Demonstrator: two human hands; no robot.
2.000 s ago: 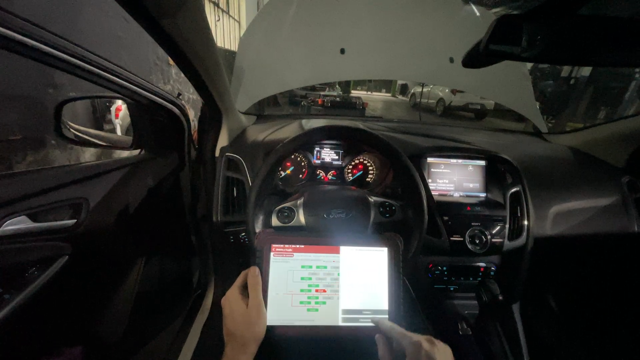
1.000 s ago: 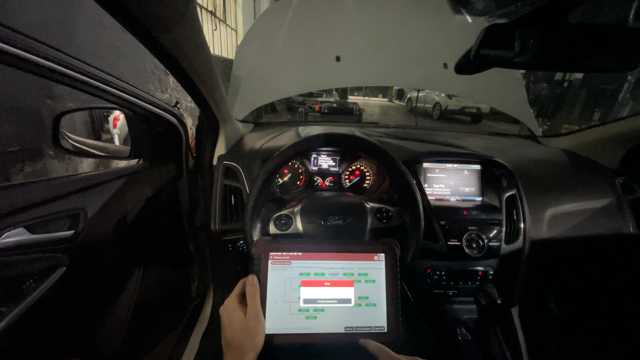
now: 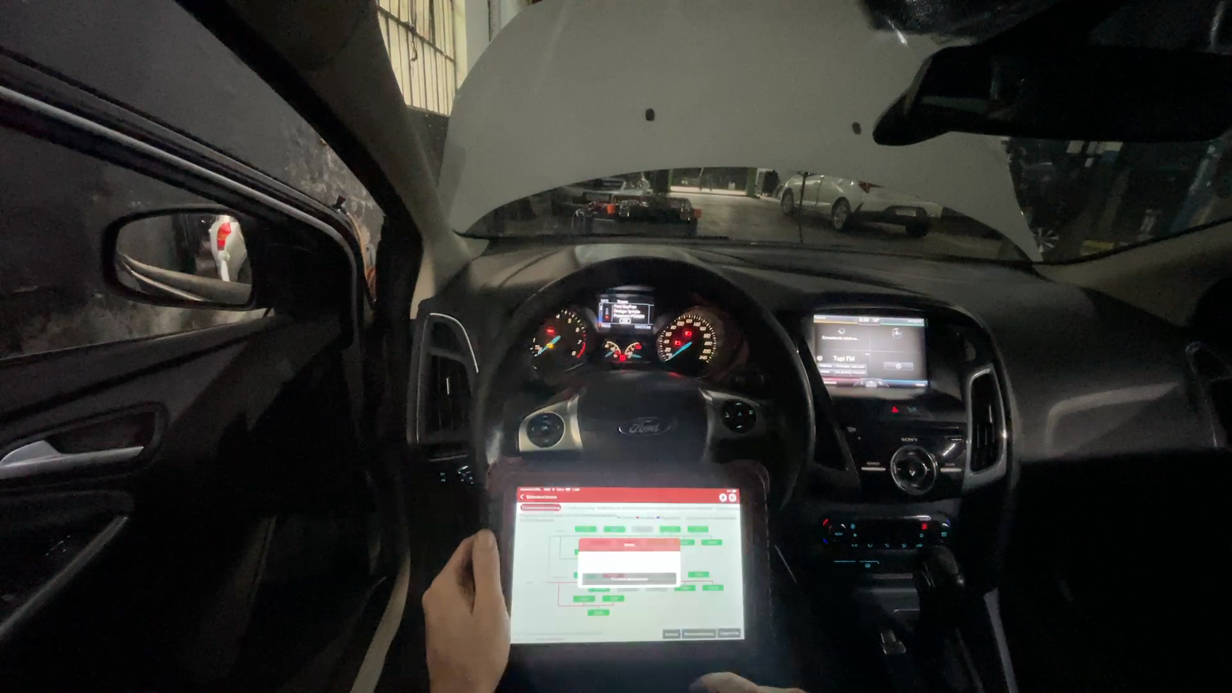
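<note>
A diagnostic tablet in a dark case point(image 3: 628, 568) is upright in front of the lower part of the Ford steering wheel point(image 3: 645, 414). Its lit screen shows a diagram of green boxes with a white and red pop-up over the middle. My left hand point(image 3: 469, 611) grips the tablet's left edge, thumb up along the frame. Of my right hand point(image 3: 739, 683) only a small part shows, at the bottom edge below the tablet's right side; its fingers are mostly cut off. Behind the wheel the instrument cluster point(image 3: 624, 332) is lit.
The lit centre display point(image 3: 871, 351) and the gear lever point(image 3: 938, 577) are to the right. On the left is the door with its handle point(image 3: 72, 457). Through the windscreen stands a raised white bonnet point(image 3: 731, 96), with a parked car point(image 3: 857, 200) beyond.
My right hand has moved down from the tablet's lower right corner to the bottom edge of the view. A side panel on the screen has gone, and a central pop-up shows over the diagram.
</note>
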